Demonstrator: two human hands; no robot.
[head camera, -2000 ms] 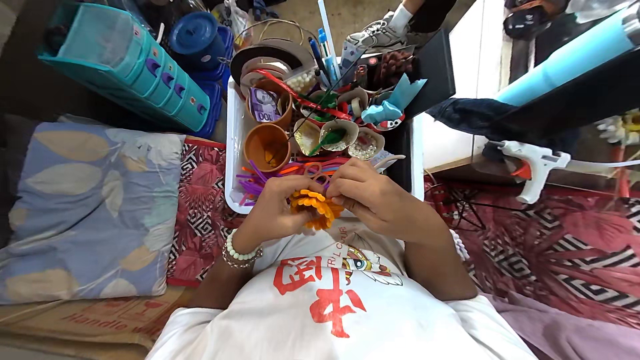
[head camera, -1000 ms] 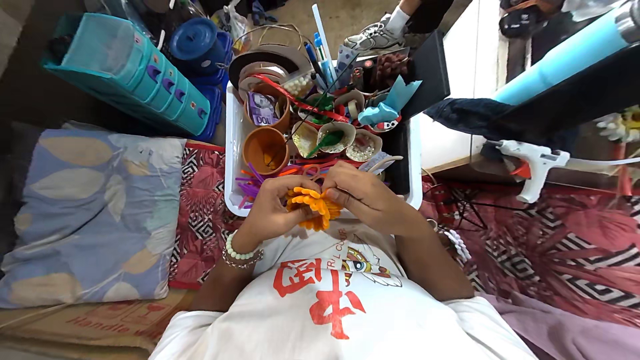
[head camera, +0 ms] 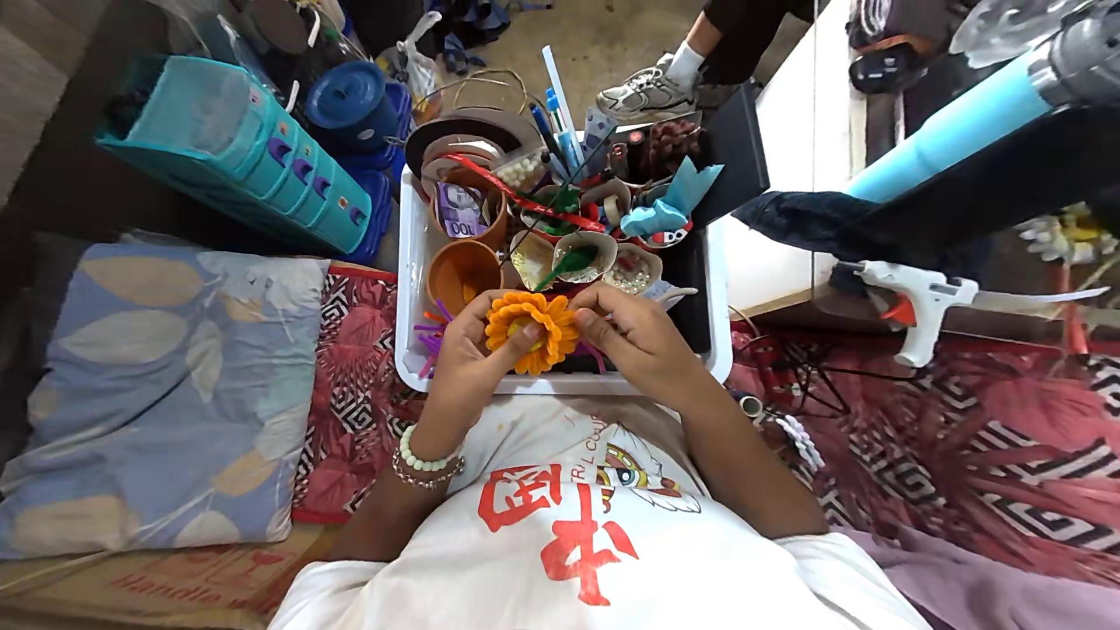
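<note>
An orange flower of fuzzy petals, which look like pipe cleaner (head camera: 553, 343), faces up above the near edge of the white plastic tray (head camera: 560, 385). My left hand (head camera: 477, 354) grips it from the left, thumb across its yellowish centre. At the flower's right side are the thumb and bent fingers of my right hand (head camera: 634, 337); whether they pinch a petal is unclear. Purple and orange pipe cleaners (head camera: 430, 337) lie in the tray by my left hand. Behind the flower stand an orange-brown cup (head camera: 464, 273) and small holders with beads (head camera: 632, 269).
Pens (head camera: 564, 131) and a banknote (head camera: 461, 210) are among the tray's contents. A teal drawer unit (head camera: 262, 157) stands at the left, above a folded patterned cloth (head camera: 166, 385). A white glue gun (head camera: 919, 306) is at the right. Beyond the tray is another person's shoe (head camera: 646, 92).
The flower has turned, so its face and centre now show upward. My left thumb now lies over the centre, and my right hand has shifted to the petals' right edge.
</note>
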